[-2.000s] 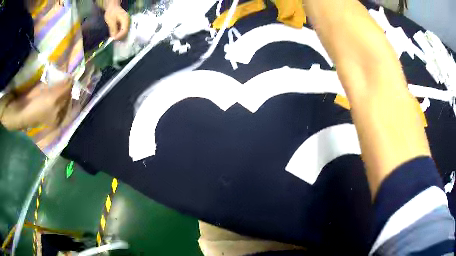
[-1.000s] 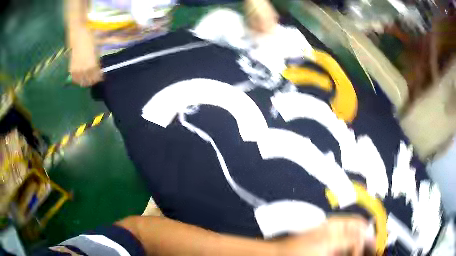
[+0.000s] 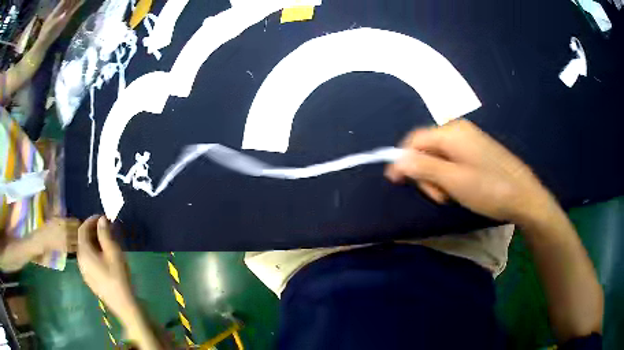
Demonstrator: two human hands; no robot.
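A white curved cut piece (image 3: 362, 49) lies as an arch on the black cloth in front of me. My right hand (image 3: 424, 160) pinches the end of a narrow white tape (image 3: 294, 172) just below the arch's right end. The tape runs left, partly blurred, to a small tangle (image 3: 140, 176) on the cloth. My left hand (image 3: 102, 249) is at the table's left front edge, by the lower end of another white curved piece (image 3: 108, 154). I cannot tell whether its fingers touch or hold that piece.
More white curved pieces (image 3: 198, 44) overlap at the far left, beside a white heap (image 3: 102, 44). A yellow piece (image 3: 297, 14) lies at the far side. A white scrap (image 3: 573, 65) lies at the right. Another person's hand (image 3: 58, 236) is at the left edge.
The view has swung, and the single arch is now in full view. My right hand now holds the tape out across the cloth. My left hand now shows at the left front edge.
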